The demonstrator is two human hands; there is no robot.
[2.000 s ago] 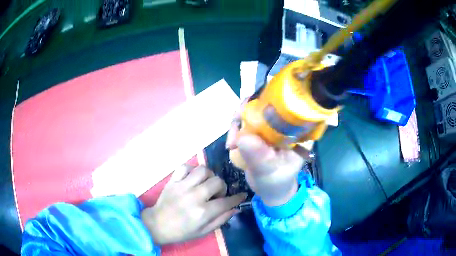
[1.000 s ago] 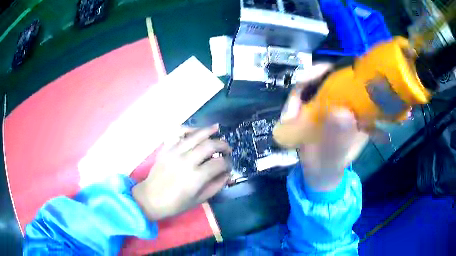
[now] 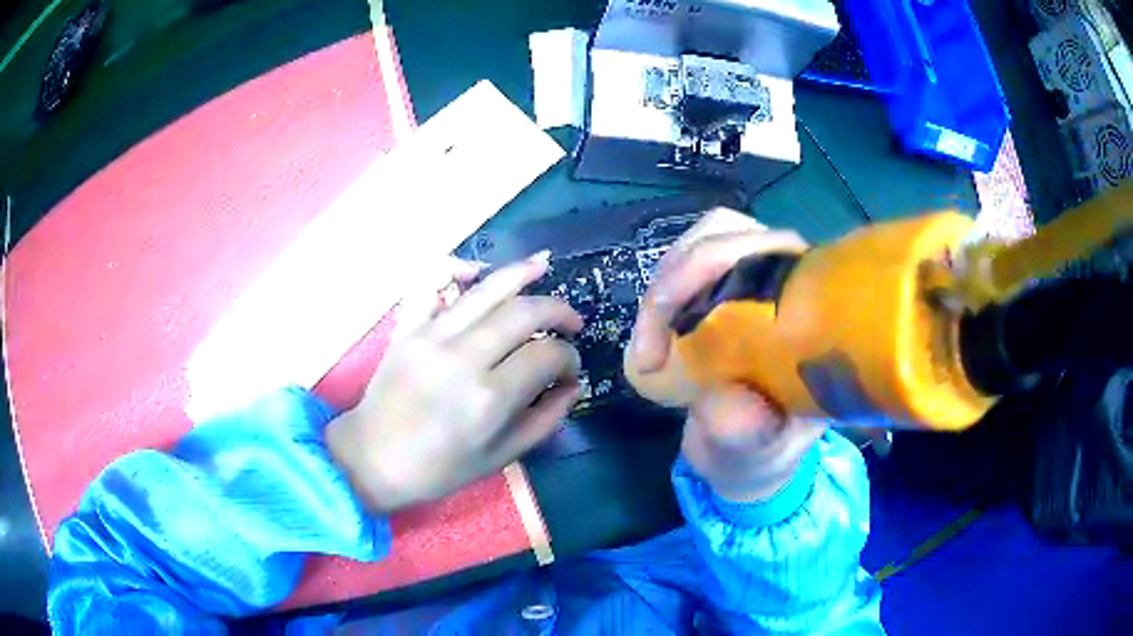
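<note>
The circuit board [image 3: 603, 298] lies dark and dense with parts in front of me, between my two hands. My right hand [image 3: 721, 336] is closed around the yellow-orange electric screwdriver [image 3: 870, 317]. The tool lies nearly level, its nose towards the board; the tip is hidden behind my fingers. My left hand [image 3: 466, 385] rests at the board's left edge with fingers spread, fingertips on or just over it. I cannot tell whether it holds anything small. The long white sheet [image 3: 373, 249] lies slanting across the red mat [image 3: 149, 261], left of the board.
The screw feeder [image 3: 690, 124] stands behind the board. The blue bin [image 3: 932, 87] is at the back right, with a pink strip [image 3: 1004, 193] beside it. White boxes with round grilles [image 3: 1071, 62] line the right edge. A dark unit [image 3: 71, 56] lies at the far left.
My right hand with the screwdriver has moved in over the board's right part, and the tool now lies flatter. My left hand has stayed at the board's left edge. The view has shifted slightly.
</note>
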